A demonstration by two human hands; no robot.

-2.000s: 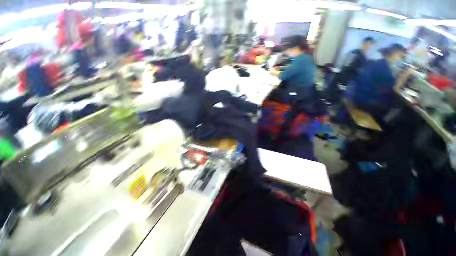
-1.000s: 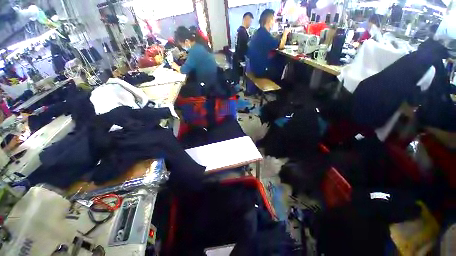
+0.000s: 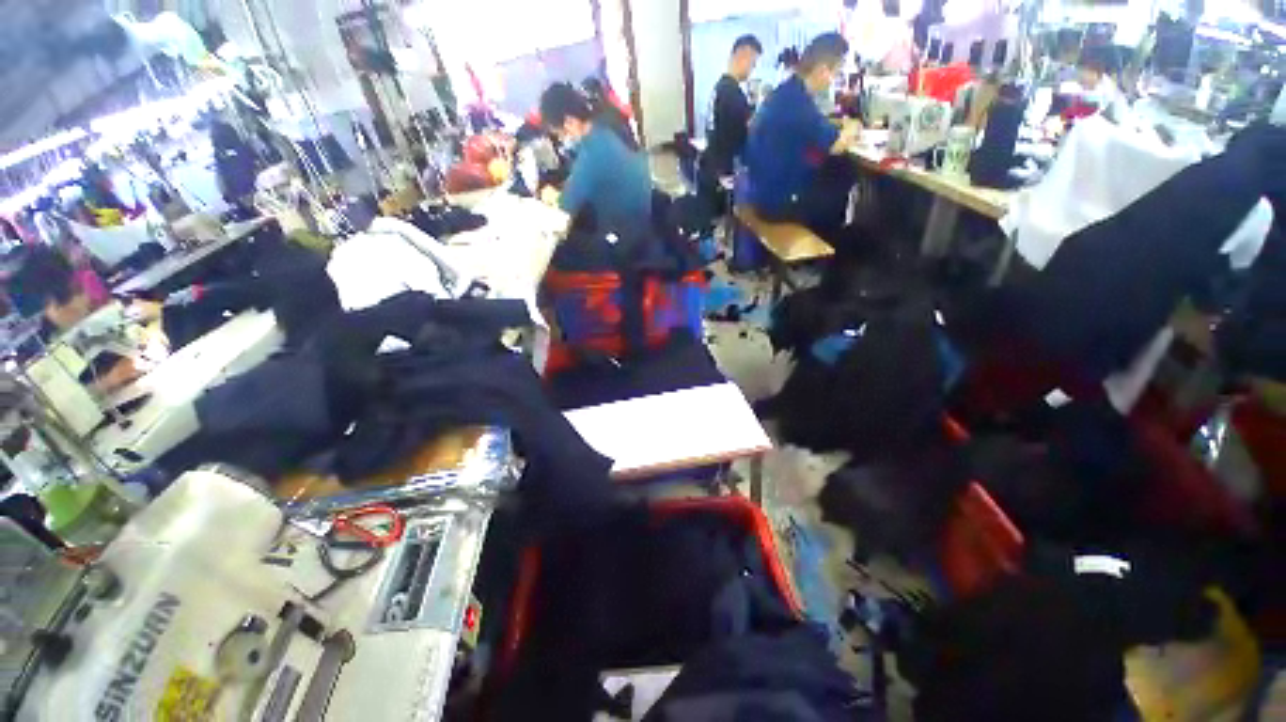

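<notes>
Neither of my hands is in view. Nearest in front is the off-white sewing machine head [image 3: 148, 621] with "SINZURN"-like lettering and a yellow sticker, at the lower left. Scissors [image 3: 364, 536] with red and black handles lie on the machine table beside a grey bobbin tray [image 3: 412, 576]. A red plastic crate [image 3: 773, 547] holds dark garment pieces [image 3: 635, 592] at the lower middle. A white card or paper [image 3: 642, 688] shows among dark cloth at the bottom edge.
A white-topped bench [image 3: 670, 427] stands beyond the crate. Dark garments [image 3: 409, 395] are heaped on the table behind the machine. More dark heaps [image 3: 874, 381] and a red crate [image 3: 983, 536] are to the right. Several people sit or stand at the back.
The view has swung right from the machine and steadied. Since one second ago it has turned slightly back left, showing more of the machine head. No hand has appeared.
</notes>
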